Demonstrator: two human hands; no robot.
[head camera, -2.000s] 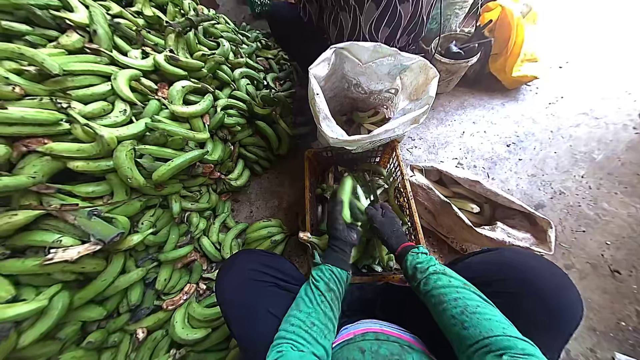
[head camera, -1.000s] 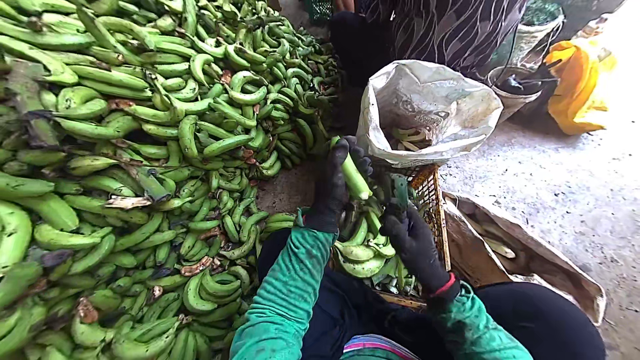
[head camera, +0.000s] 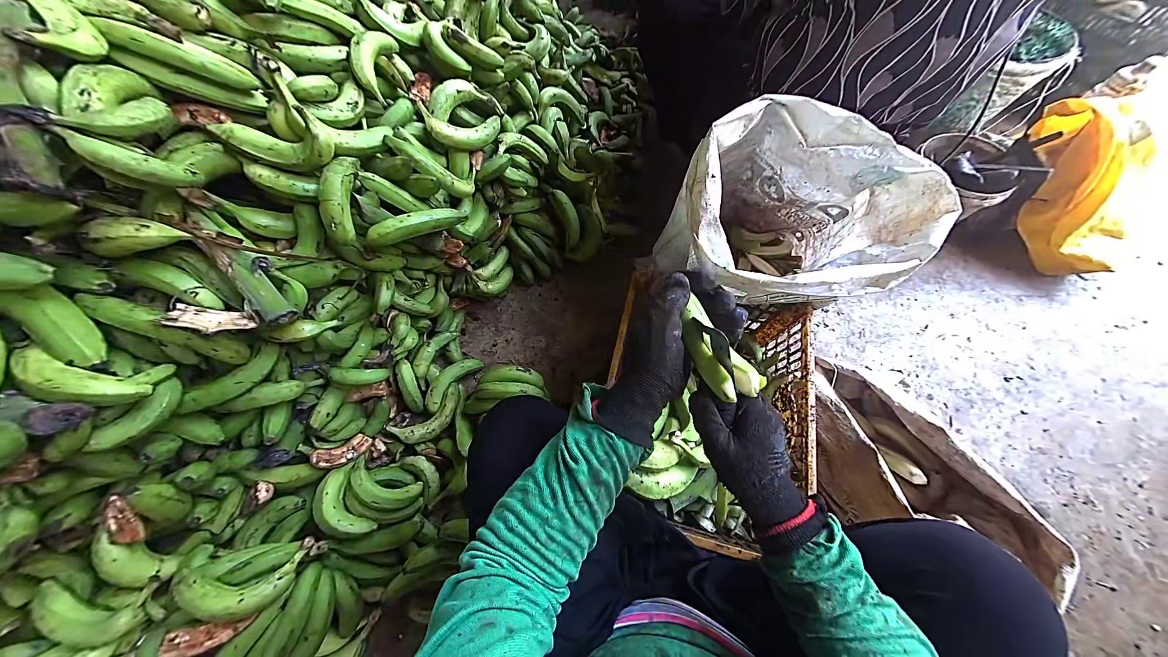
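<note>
My left hand (head camera: 659, 347), in a dark knit glove, grips the upper end of a green plantain (head camera: 704, 351). My right hand (head camera: 746, 447), gloved too, is at its lower end with a dark thin blade (head camera: 716, 345) against the fruit; pale flesh shows along the right side of the plantain. Both hands are above an orange plastic crate (head camera: 803, 401), which holds green plantains and peel pieces (head camera: 662, 482). The blade's handle is hidden in the right hand. Beyond the crate stands a white woven sack (head camera: 698, 214) with pale pieces inside.
A large heap of green plantains (head camera: 365, 228) fills the left. Right of the crate lies an open brown sack (head camera: 990, 484) with pale peeled plantains (head camera: 902, 465). A person in patterned dark cloth (head camera: 849, 55) is beyond the white sack. A yellow bag (head camera: 1072, 192) and a bucket (head camera: 976, 187) stand back right.
My right hand with the blade has moved onto the plantain, from beside it one second ago. The plantain now shows pale flesh along one side. My left hand still grips a plantain.
</note>
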